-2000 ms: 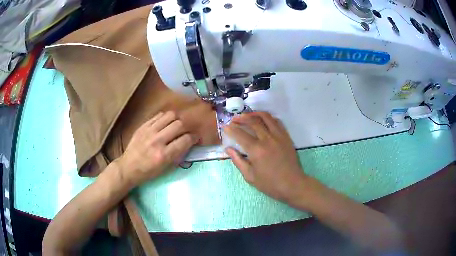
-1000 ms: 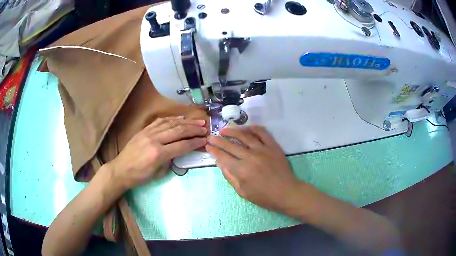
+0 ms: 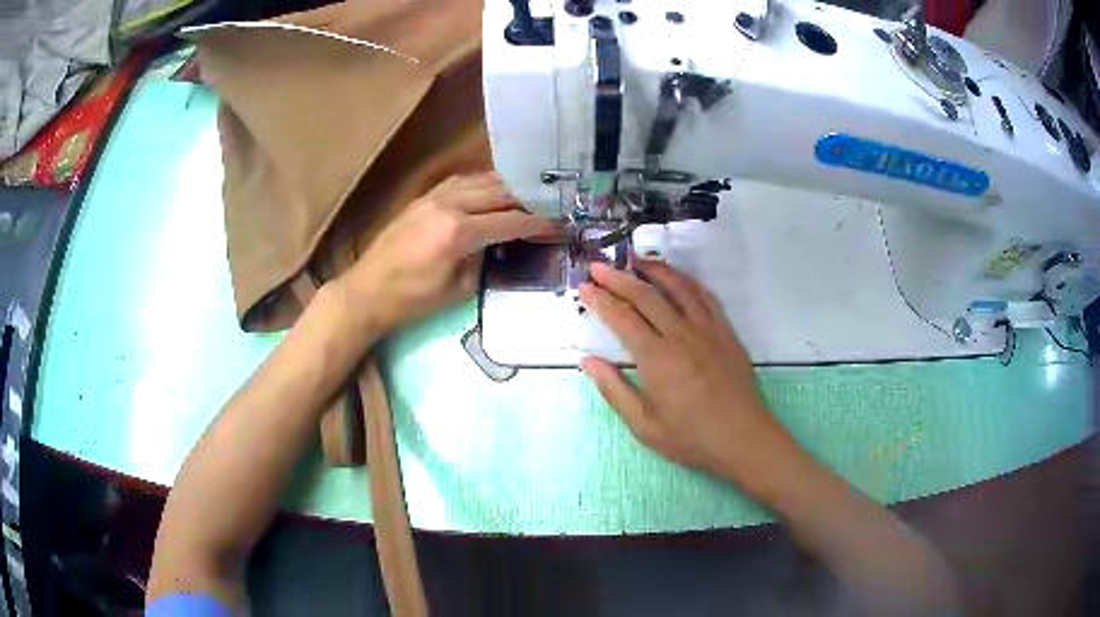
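The tan-brown bag body panel (image 3: 314, 133) lies folded on the left of the table and runs behind the sewing machine head (image 3: 748, 109). Brown straps (image 3: 384, 470) hang from it over the table's front edge. My left hand (image 3: 434, 247) rests on the panel, its fingertips beside the presser foot (image 3: 591, 235). What its fingers pinch is hidden. My right hand (image 3: 682, 350) lies on the white bed with fingers spread, fingertips close to the foot. I see nothing held in it. The small white roller (image 3: 653, 253) is partly behind its fingers.
The white machine bed (image 3: 832, 289) sits in the pale green table (image 3: 724, 470), with a dark metal slide plate (image 3: 527, 266) at its left end. Grey cloth (image 3: 54, 72) and a red patterned item (image 3: 72, 139) lie beyond the table at the upper left.
The machine appears further right in view. The brown panel has moved off the bed's left front, uncovering the slide plate. My hands are further apart; the left has moved up beside the foot.
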